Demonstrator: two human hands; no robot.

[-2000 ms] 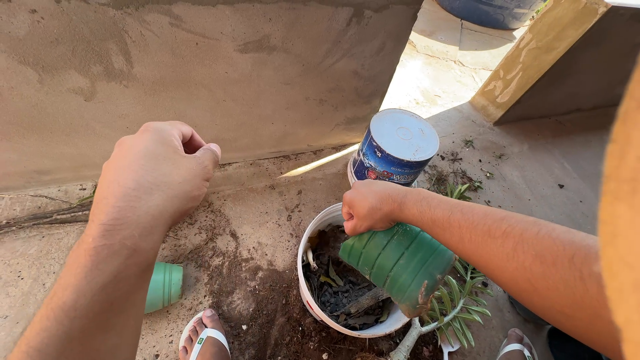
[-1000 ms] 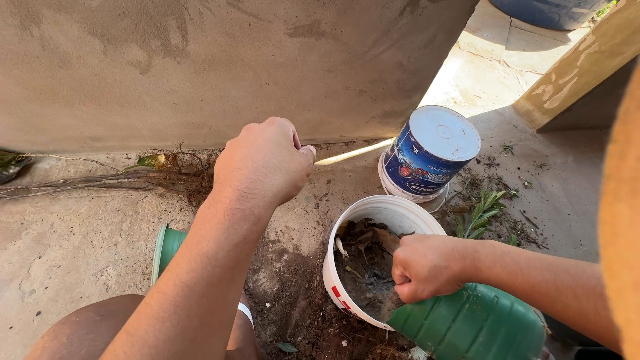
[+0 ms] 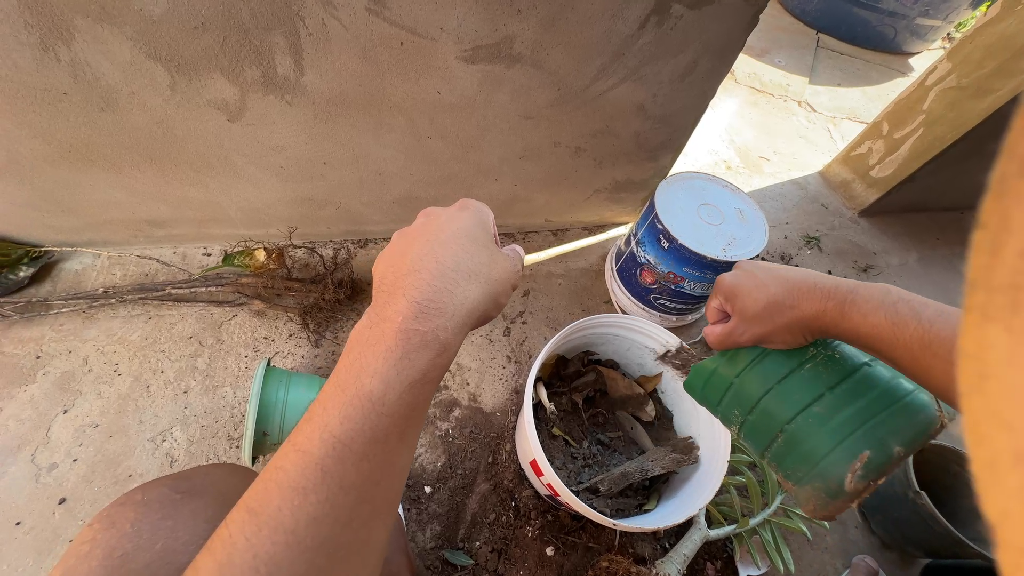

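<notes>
My right hand [image 3: 756, 308] grips a ribbed green plastic container [image 3: 816, 416], tilted on its side, its mouth with dark soil at the rim of a white plastic bucket [image 3: 624, 328]. Dark soil, dry leaves and a piece of bark [image 3: 652, 468] lie inside the bucket. My left hand [image 3: 448, 264] is curled with the thumb against the fingers, held up to the left of the bucket; nothing shows in it, though the fingers' undersides are hidden. Behind the bucket a blue and white printed tub [image 3: 688, 248] stands, its pale round end up.
A plant with narrow leaves [image 3: 752, 504] lies beside the bucket, near a dark pot [image 3: 932, 500]. A lighter green pot [image 3: 288, 408] lies on its side at left. Bare stems with roots [image 3: 304, 280] lie along the wall [image 3: 320, 120]. Loose soil [image 3: 464, 480] covers the floor nearby.
The green container has gone from over the bucket to its right side, still in my right hand. My left hand stays curled. The view has shifted somewhat.
</notes>
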